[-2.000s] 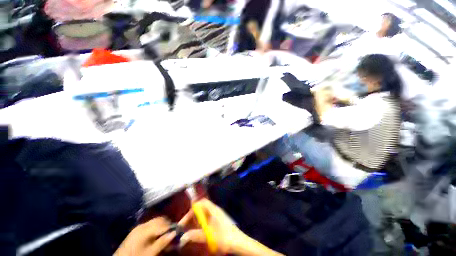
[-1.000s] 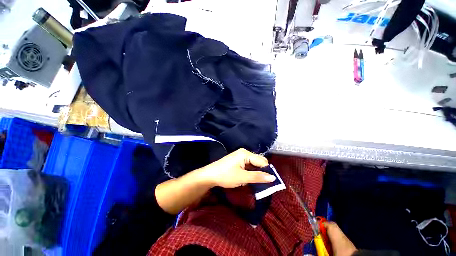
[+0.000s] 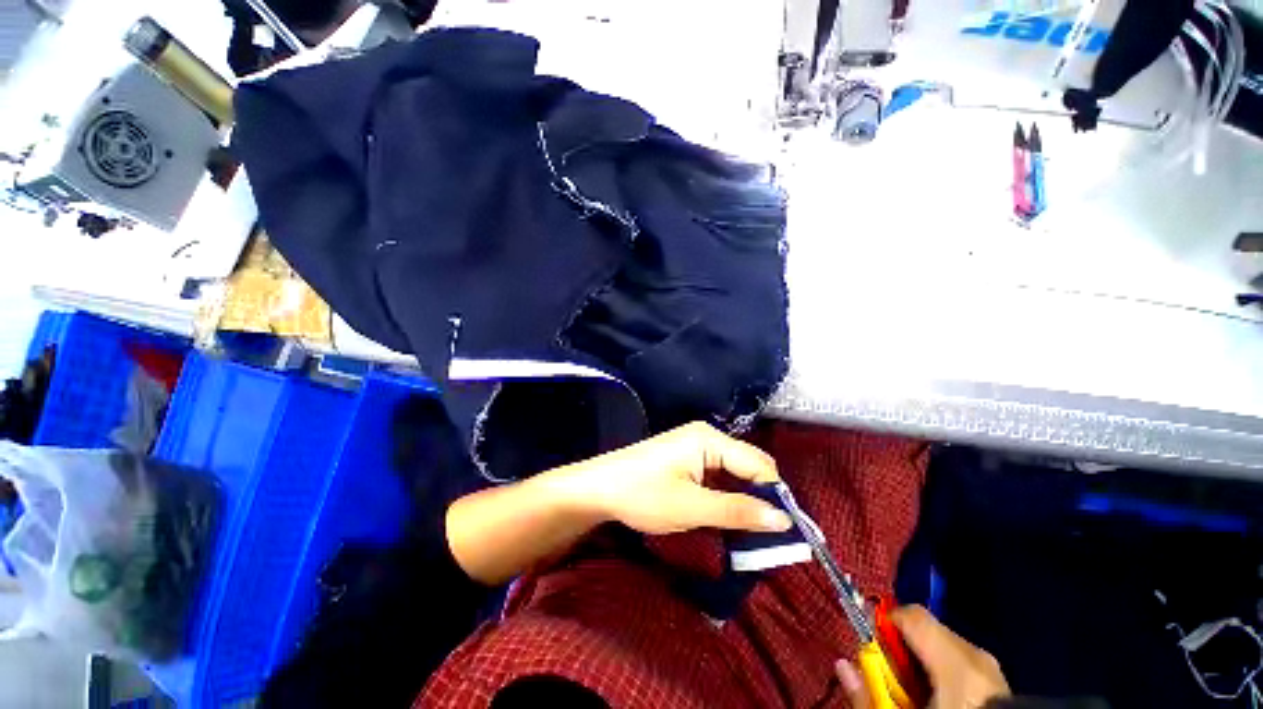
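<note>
Dark navy trousers [image 3: 457, 208] with whitish frayed edges lie on the white table and hang over its front edge. My left hand [image 3: 679, 485] pinches the end of a navy waistband piece with white edging [image 3: 770, 557] above my lap. My right hand [image 3: 935, 658] holds scissors [image 3: 848, 598] by their orange-yellow and red handles. The blades point up and left, and their tips touch the white edge of the band end beside my left fingertips. Whether the blades are fully closed is hard to tell.
A white sewing machine [image 3: 1032, 42] stands at the back right, with pink and blue snips or markers [image 3: 1028, 173] in front. A grey vented unit [image 3: 122, 146] is back left. Blue crates [image 3: 263, 485] and a clear bag [image 3: 104, 554] are at left. Dark cloth [image 3: 1053, 554] lies lower right.
The scissors have moved up and left from beside the band end to its white edge. My left hand has turned the band end slightly. The whole view has shifted a little.
</note>
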